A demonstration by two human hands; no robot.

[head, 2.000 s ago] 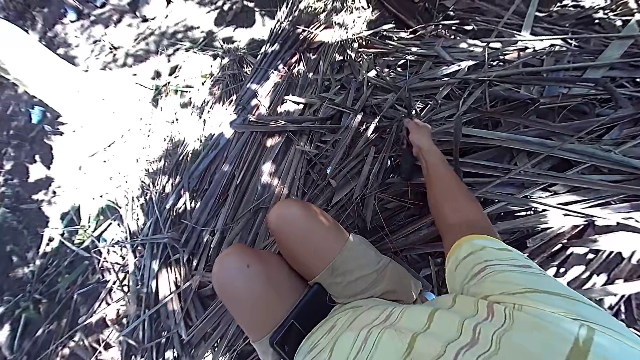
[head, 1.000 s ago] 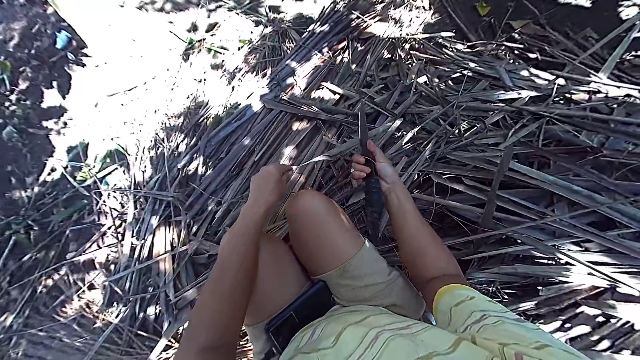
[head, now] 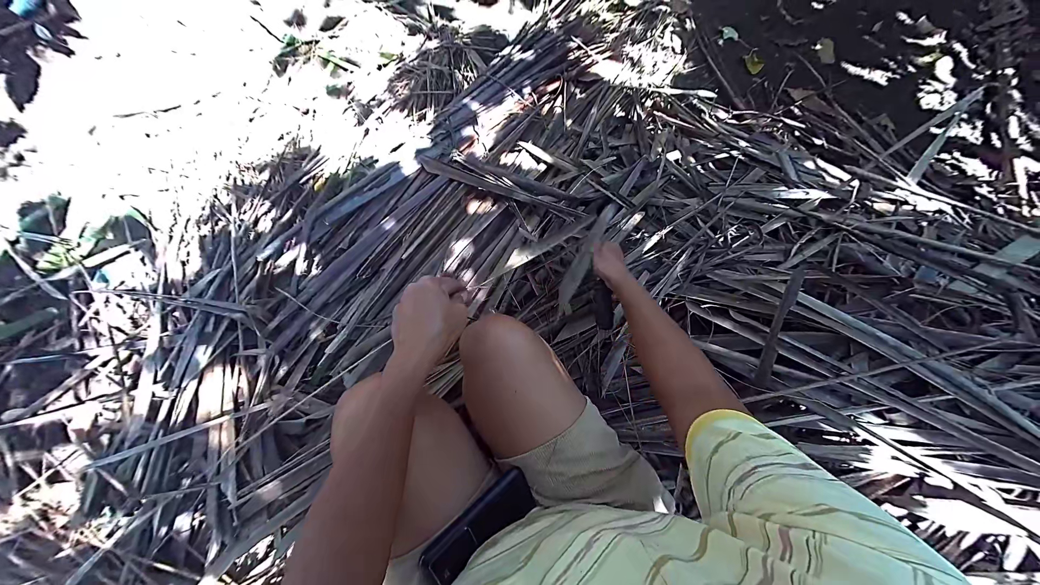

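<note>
My right hand (head: pixel 609 262) is closed around a knife with a dark handle (head: pixel 603 307), held a little beyond my right knee. The blade is hard to tell from the leaf strips around it. Just above my knees, my left hand (head: pixel 431 318) has its fingers curled together at one end of a long, thin dry leaf strip (head: pixel 532 250), which runs toward my right hand. Many dry leaf strips (head: pixel 366 219) lie on the ground beneath both hands.
A black case or phone (head: pixel 479 528) rests at my lap. Loose dry leaves (head: pixel 886 341) spread to the right, with a dark stick (head: pixel 780 329) among them. Green plants (head: pixel 81 236) stand at the left. Bright sunlit ground (head: pixel 187 106) lies at the upper left.
My left hand has come into view since two seconds ago. My right hand was raised with the knife upright a second ago; it now reaches farther out over the leaves.
</note>
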